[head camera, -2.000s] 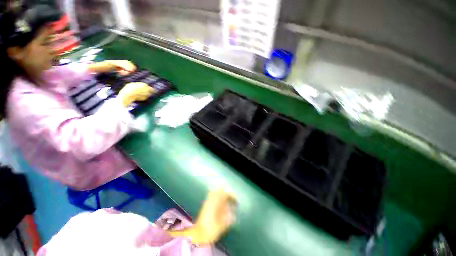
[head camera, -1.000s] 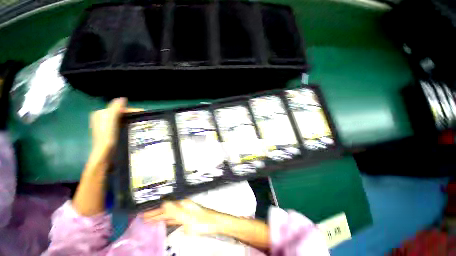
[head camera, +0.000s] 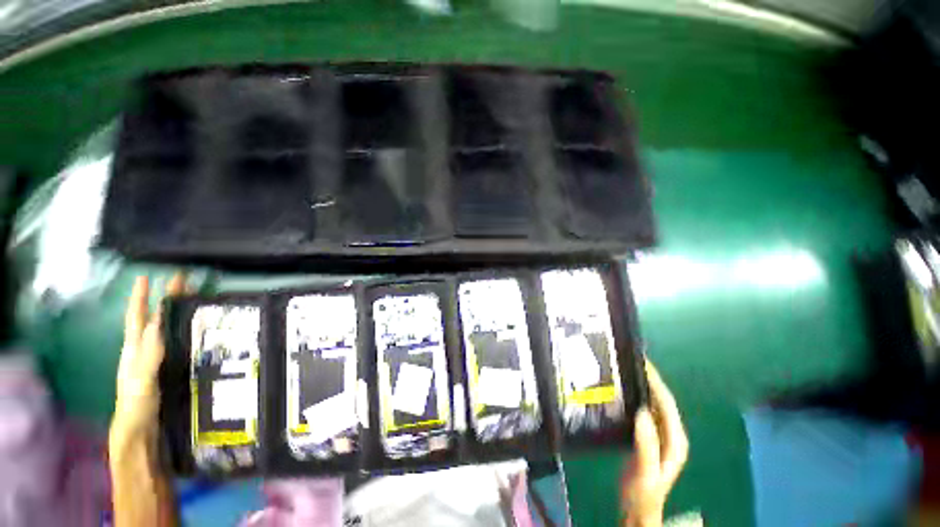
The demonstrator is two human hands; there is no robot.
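A long black five-slot tray (head camera: 270, 412) lies across the near edge of the green bench, one open-back phone in each slot. The phones, such as the middle one (head camera: 410, 355), show silver circuit boards, black battery areas, yellow edging and tilted white rectangles. My left hand (head camera: 142, 381) grips the tray's left end. My right hand (head camera: 660, 437) grips its right end, its fingertips partly hidden by the tray. A thicker block of stacked black trays (head camera: 330, 196) lies just behind; its slots look dark.
A crumpled clear plastic bag (head camera: 67, 237) lies on the green mat (head camera: 722, 221) at the left. Dark trays or items (head camera: 912, 221) stand at the right edge, blurred. A pink sleeve (head camera: 36, 443) of another person shows at the lower left. Blue floor (head camera: 835, 463) shows at the lower right.
The loaded tray has moved left and down in view and lies straighter. My right hand has moved from its front edge to its right end. My left hand stays at the left end.
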